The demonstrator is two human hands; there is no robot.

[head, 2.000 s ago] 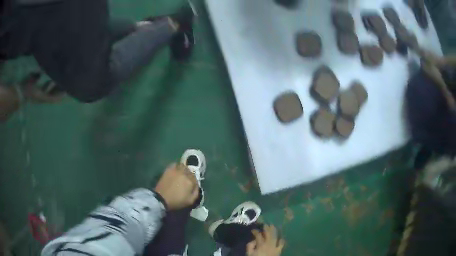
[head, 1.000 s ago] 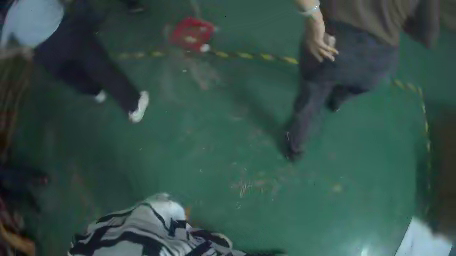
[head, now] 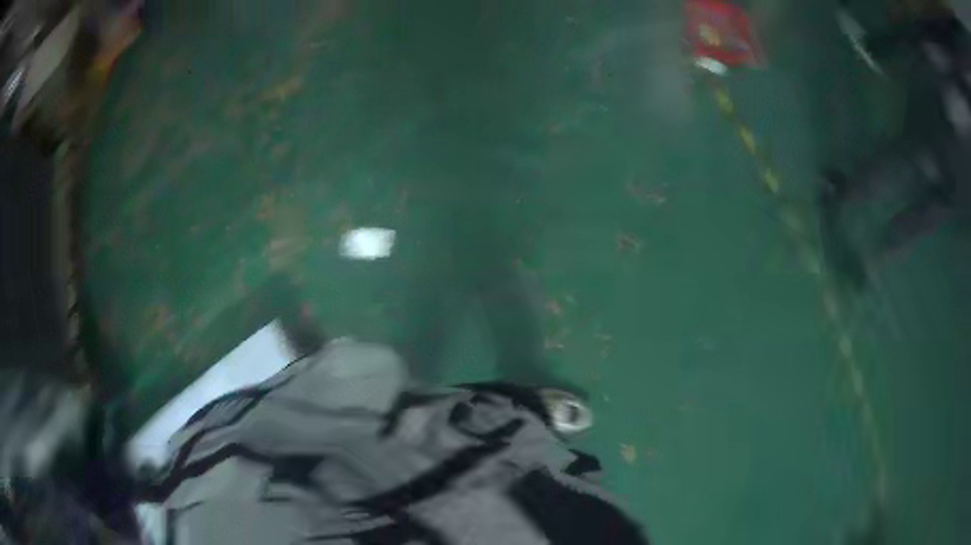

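Note:
Neither of my hands is in view. My black-and-white patterned top fills the bottom of the head view, with part of a white shoe showing at its right edge. Nearest in front is the edge of a white board at the lower left, partly hidden behind my top. A small white piece, too blurred to name, lies on the green floor left of centre.
A red dustpan-like thing is on the floor at the top right, beside yellow-and-black tape running down the right side. Blurred dark shapes, perhaps people, are at the right and lower left. Brown scraps or marks dot the green floor.
The view has turned. The red thing has shifted from upper centre to top right, and the white board from lower right to lower left. The walking person in grey trousers is no longer clearly seen.

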